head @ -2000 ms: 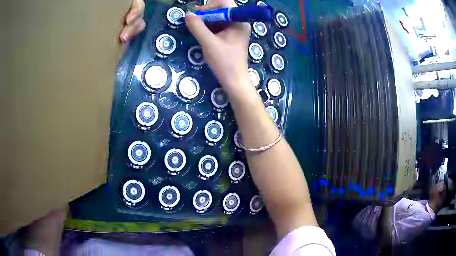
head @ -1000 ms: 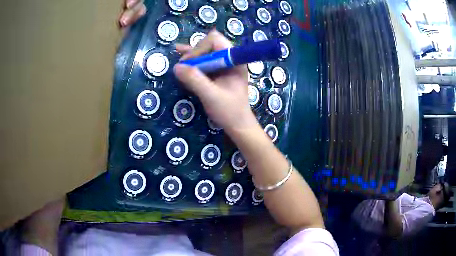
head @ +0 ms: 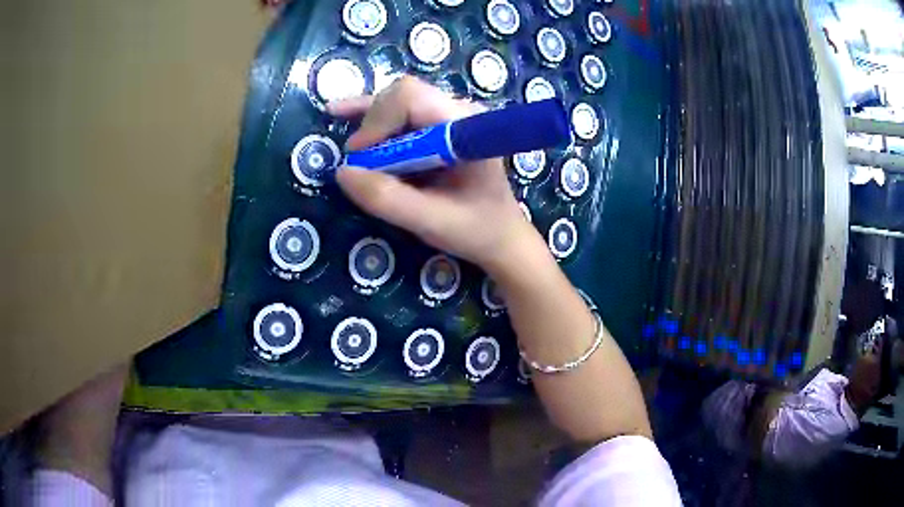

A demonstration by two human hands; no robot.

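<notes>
My right hand point(head: 436, 178) holds a thick blue marker point(head: 451, 141), its tip at the left, touching or just above a round part point(head: 315, 160) in the left column. The round parts, black with white rings, sit in rows in a clear plastic tray point(head: 332, 371) over a green mat. My hand and forearm hide some parts in the middle and right. My left hand point(head: 273, 3) shows only as a sliver of fingertips at the top edge, by the tray's upper left; the rest is cut off or hidden.
A brown cardboard sheet point(head: 119, 188) covers the left side. A tall tray stack point(head: 748, 188) with blue corner marks stands at the right. Yellow tape point(head: 198, 398) runs along the mat's near edge. Another person's pale pink sleeve point(head: 808, 421) is at the lower right.
My right hand and the marker have moved down the tray's left side to a lower row. The tray appears higher in view, and my left hand has almost left the top edge.
</notes>
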